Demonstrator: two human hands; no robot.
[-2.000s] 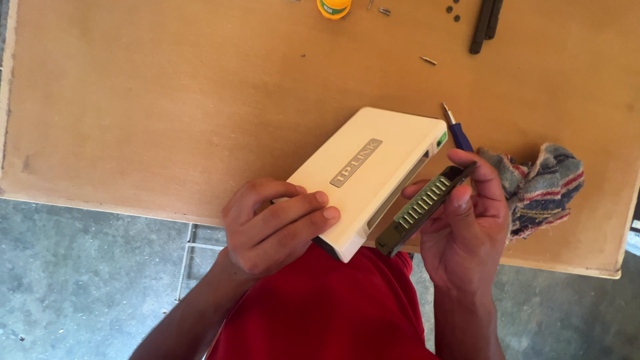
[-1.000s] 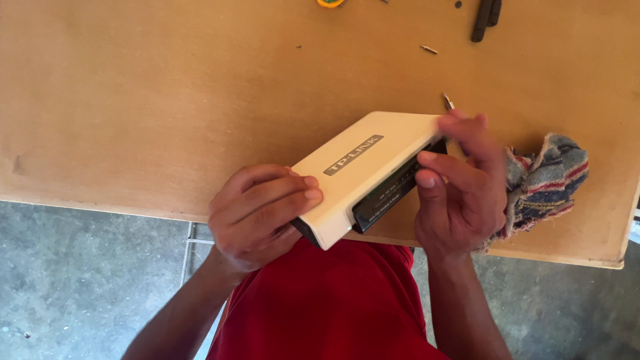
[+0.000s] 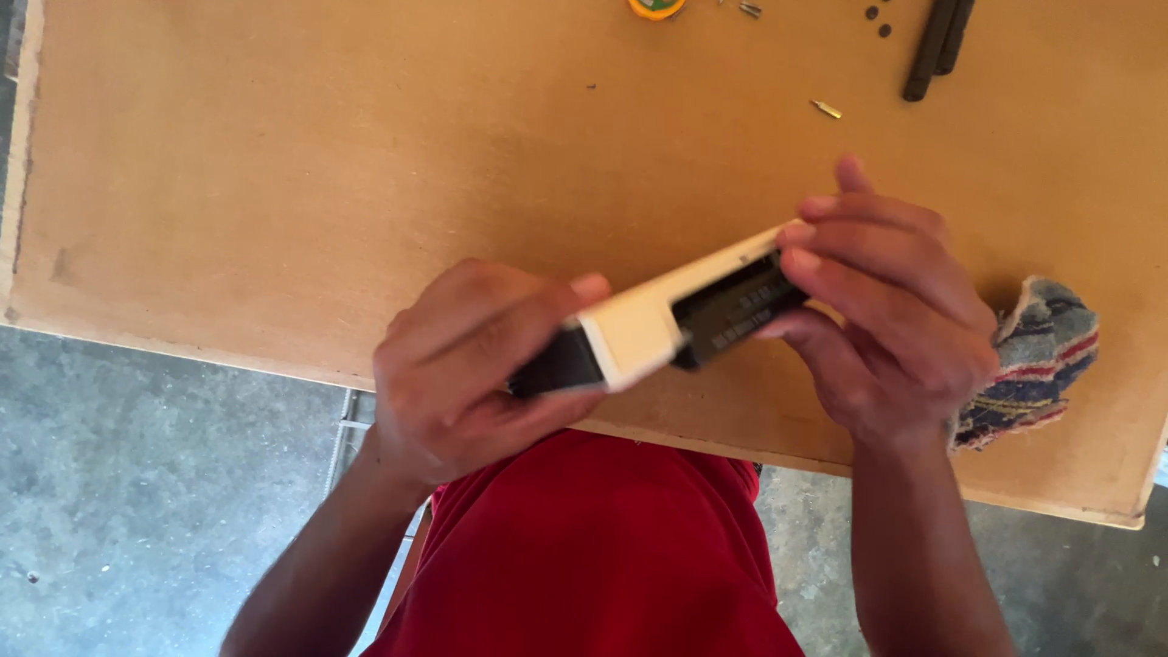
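Observation:
A white TP-Link device housing (image 3: 630, 342) with a black end is held between my two hands, above the table's near edge and tilted so that its narrow side faces me. My left hand (image 3: 474, 365) grips the black end, thumb and fingers on opposite faces. At the other end, my right hand (image 3: 885, 310) has its fingertips on the white top edge and its thumb beneath a black panel (image 3: 735, 319). The panel sits at the opening in the housing's side, partly sticking out of it. How firmly it is seated cannot be told.
A crumpled striped cloth (image 3: 1049, 356) lies right of my right hand on the brown table (image 3: 274, 182). Beyond my hands are a brass-coloured bit (image 3: 827, 109), two black bars (image 3: 940, 46), small dark round pieces (image 3: 884, 30), small metal pieces (image 3: 749, 10) and a yellow round container (image 3: 657, 8).
The housing has been turned from its logo face to its side. The black panel, earlier apart from it in my right hand, is now at the opening.

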